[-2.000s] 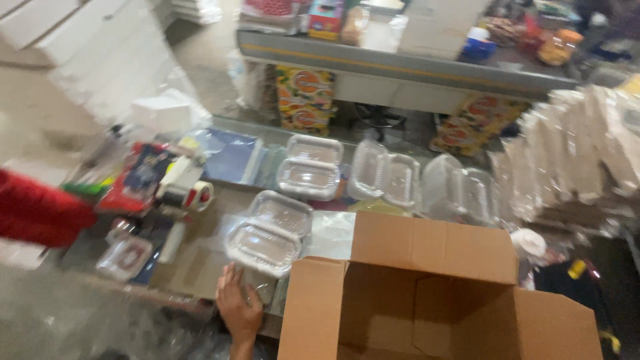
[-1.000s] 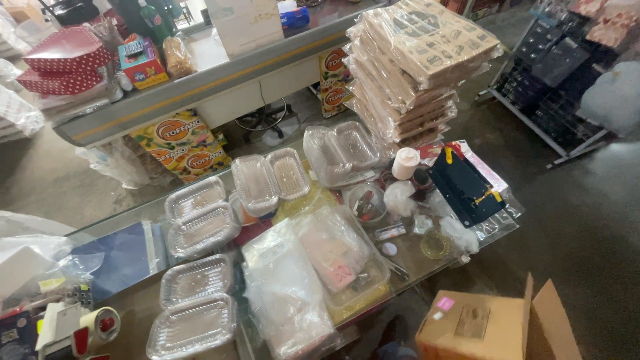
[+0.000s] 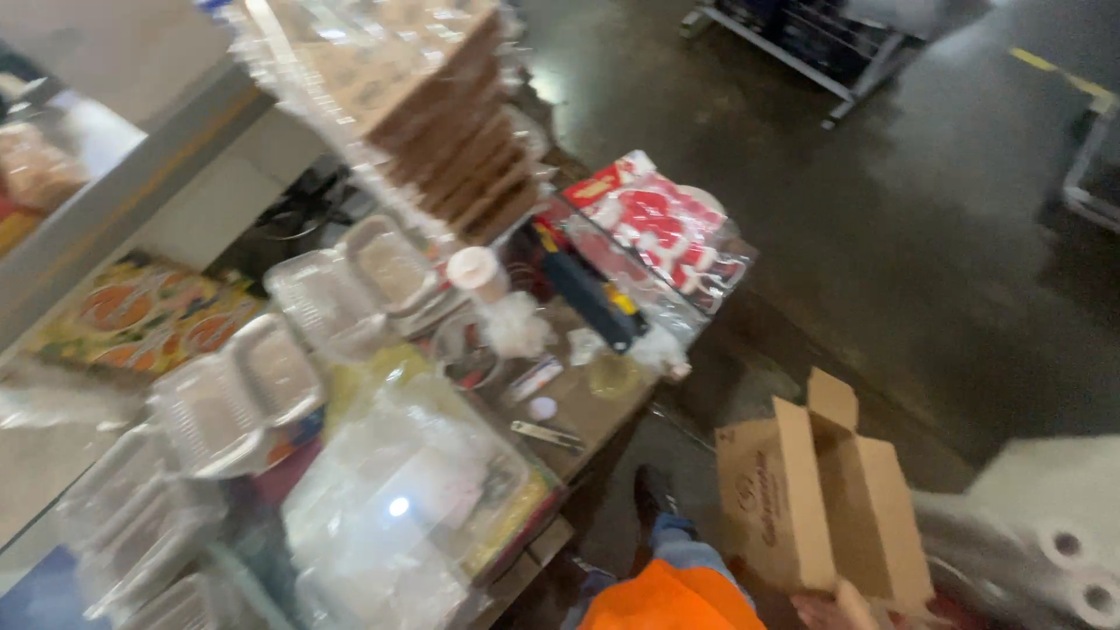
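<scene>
An open brown cardboard box (image 3: 770, 507) with printing on its side is at the lower right, its flaps spread. My right hand (image 3: 844, 608), blurred and cut off by the bottom edge, is at the box's near edge and appears to grip it. My left hand is not in view. To the left, clear hinged plastic containers (image 3: 236, 394) stand with raised lids on the table. Near them lie clear plastic bags (image 3: 385, 499) over a shallow tray. A white-topped jar (image 3: 477, 271), a dark blue case with yellow parts (image 3: 586, 289) and a red-and-white packet (image 3: 652, 223) are farther along.
Wrapped flat cardboard pieces (image 3: 437, 114) form a tall stack at the table's far side. Wrapped white rolls (image 3: 1067, 547) are at the lower right. A metal rack (image 3: 787, 52) stands on the floor beyond. My shoe (image 3: 652, 490) is between the table and the box.
The view has swung right. The cardboard box, large in front of the table two seconds ago, is now at the lower right beside the table. A hand now shows at its near edge.
</scene>
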